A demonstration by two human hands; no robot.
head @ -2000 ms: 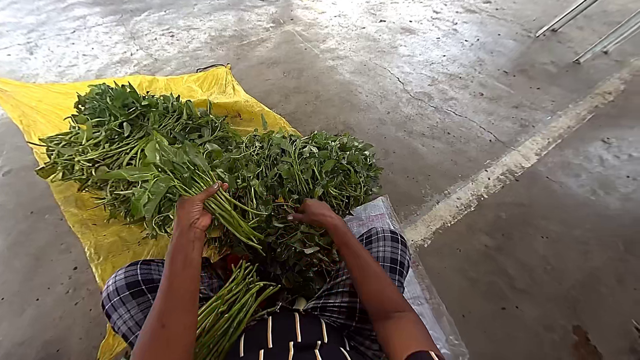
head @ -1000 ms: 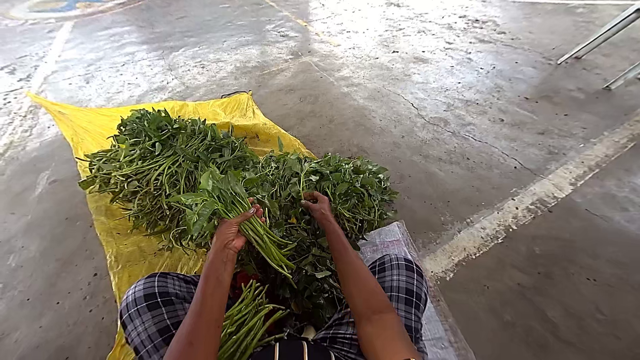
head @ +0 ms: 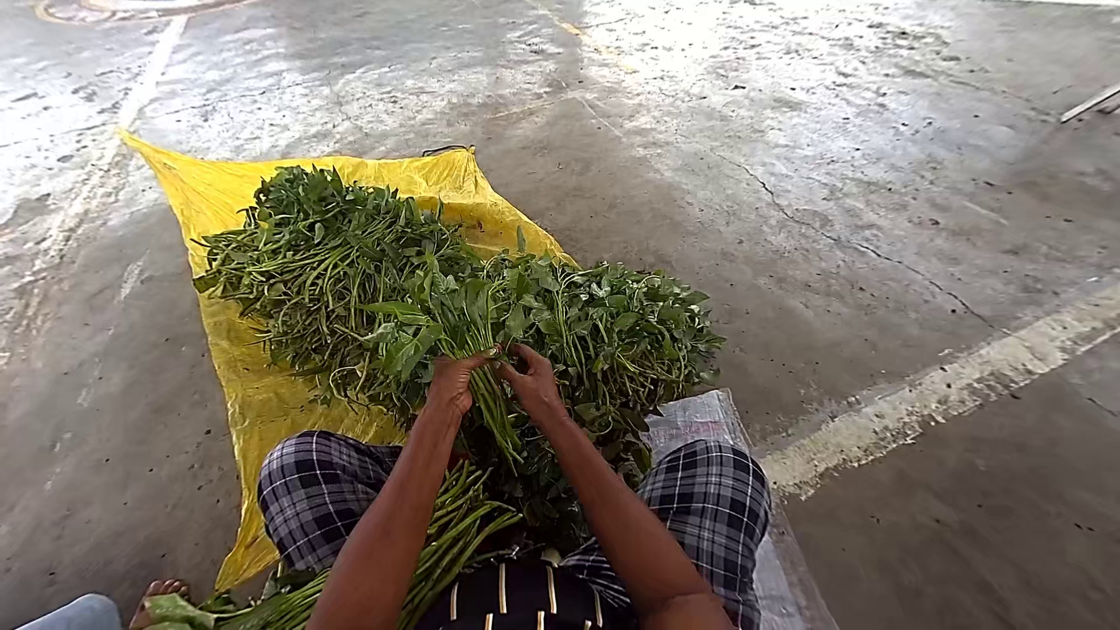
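Observation:
My left hand (head: 457, 378) is closed around a bunch of leafy green stems (head: 490, 402), leaves pointing up and away, cut stems hanging toward me. My right hand (head: 532, 383) meets it at the bunch, fingertips bent against the stems; whether they pinch a stem is hidden. Beyond both hands a large heap of leafy greens (head: 332, 254) lies on a yellow plastic sheet (head: 254, 385), and more greens (head: 630, 332) spread to the right. Another pile of long green stems (head: 455, 525) rests between my legs, partly behind my left forearm.
A whitish woven sack (head: 700, 420) lies under my right knee. The concrete floor (head: 840, 201) has cracks and a broad pale painted line (head: 954, 394) at right. At the lower left are another person's light-blue clothed limb (head: 79, 612) and a bare foot (head: 164, 591).
My right hand has moved from the greens on the right to the bunch in my left hand. The left hand keeps hold of the bunch. The view has shifted.

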